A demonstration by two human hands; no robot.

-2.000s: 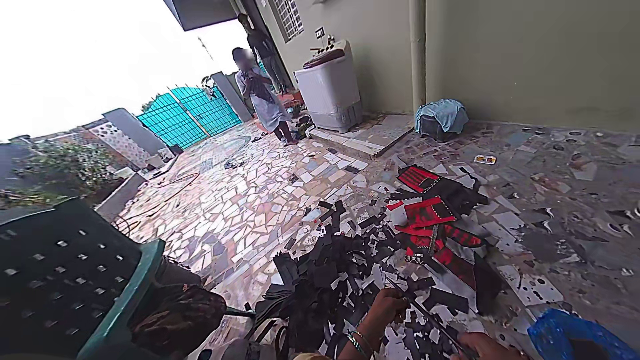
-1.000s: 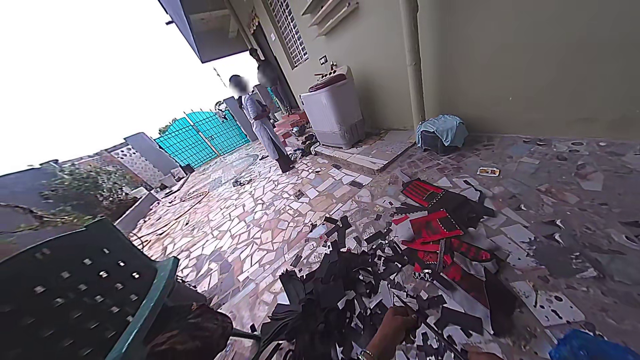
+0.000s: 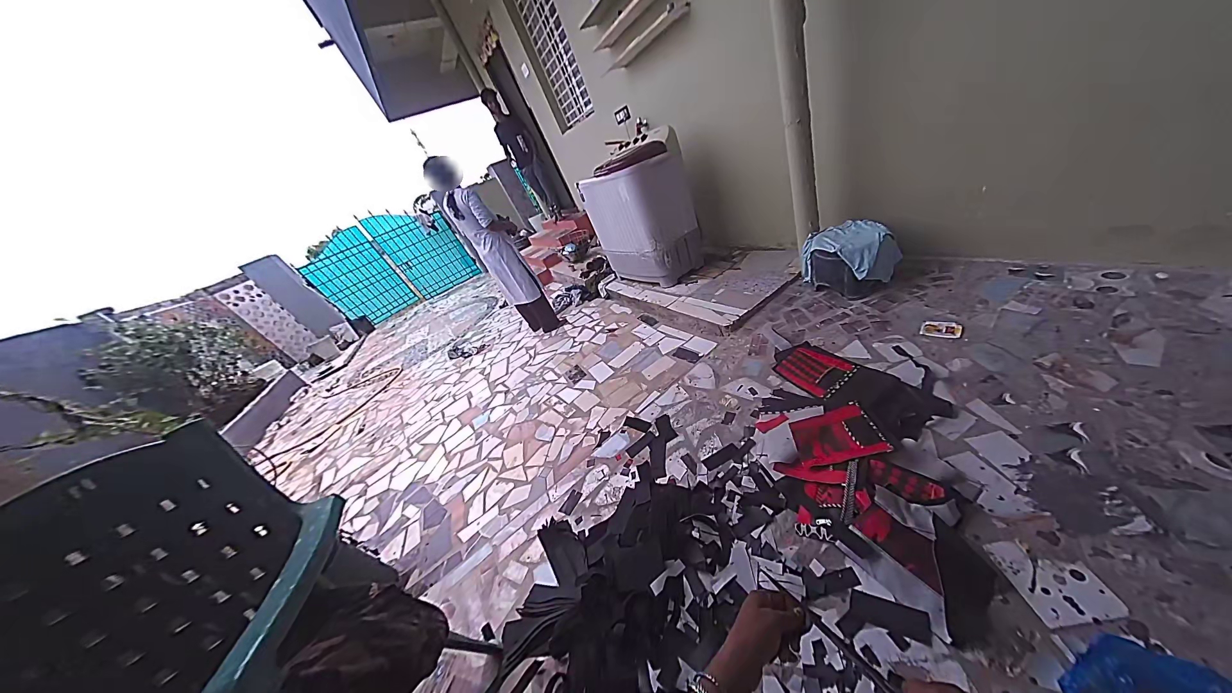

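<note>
My left hand [image 3: 765, 621] is low in the view, its fingers closed on a thin dark strip, with a bangle at the wrist. Of my right hand [image 3: 932, 686] only a small part shows at the bottom edge, by the lower end of a dark, slender thing; its grip is hidden. To the left of my left hand lies a large heap of black strips [image 3: 616, 577]. Many black and white cut pieces [image 3: 890, 616] lie around my hands. Beyond them are red and black fabric pieces [image 3: 842, 438] with patterned trim.
A green plastic chair [image 3: 289, 587] stands at the left. A blue plastic bag [image 3: 1136, 664] lies at the lower right. Further off are a washing machine [image 3: 643, 217], a cloth-covered tub [image 3: 852, 255], a person in a long pale garment [image 3: 486, 241] and another person [image 3: 520, 149] by a doorway.
The person in the pale garment has turned and now stands side-on or facing away. My hands sit lower in the view, with less of the right one showing. The view has shifted.
</note>
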